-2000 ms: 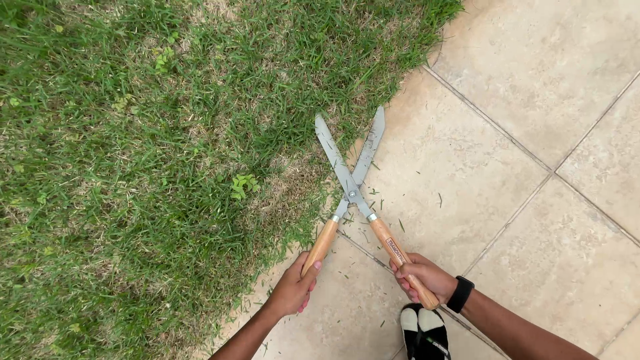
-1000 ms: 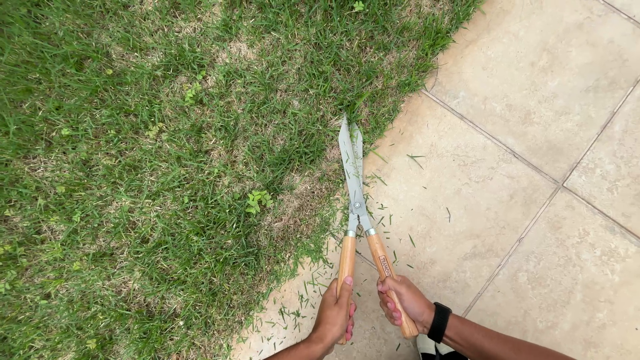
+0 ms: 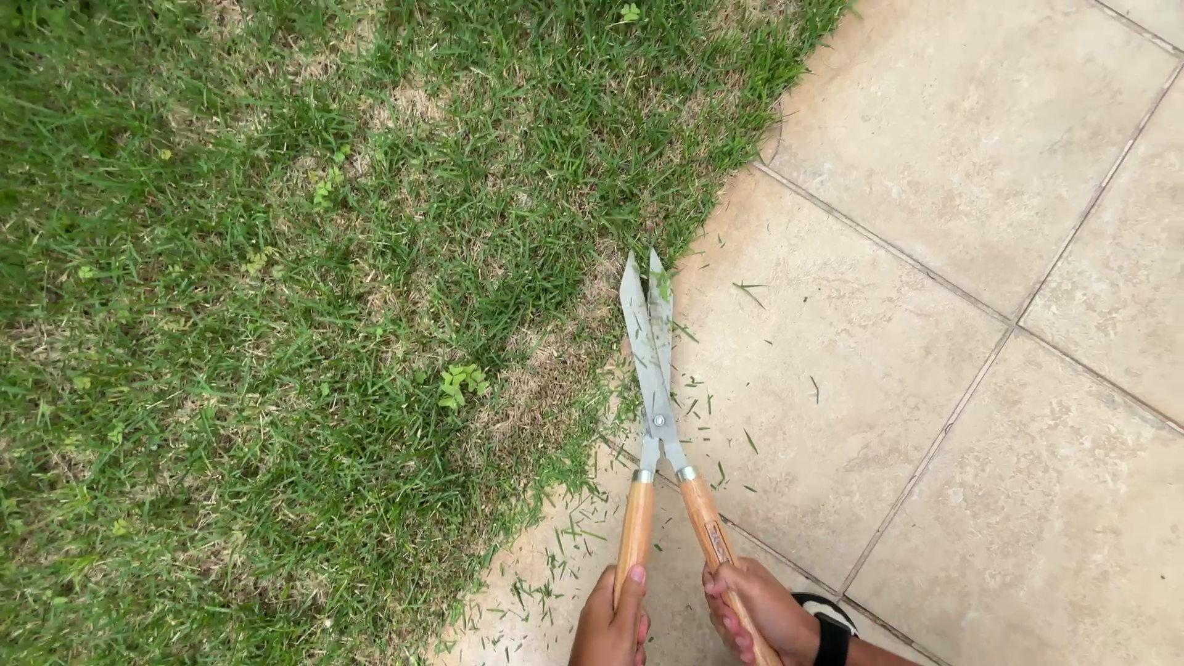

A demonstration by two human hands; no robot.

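A pair of hedge shears [image 3: 659, 421] with steel blades and wooden handles lies across the border of grass and tiles. My left hand [image 3: 612, 615] is closed around the left wooden handle, and my right hand [image 3: 760, 610] grips the right one. The blades stand slightly apart, their tips at the edge of the lawn [image 3: 305, 370]. Bits of cut grass stick to the right blade. Below the pivot, the handles spread in a narrow V.
Beige floor tiles [image 3: 832, 305] with dark joints cover the right side. Grass clippings [image 3: 546, 573] are strewn over the tiles along the lawn edge. Part of a shoe [image 3: 823, 606] shows behind my right wrist, which wears a black band [image 3: 832, 640].
Two seconds ago the blades and handles were spread wide; my hands have come closer together and the blades now stand only slightly apart. More clippings lie on the tiles.
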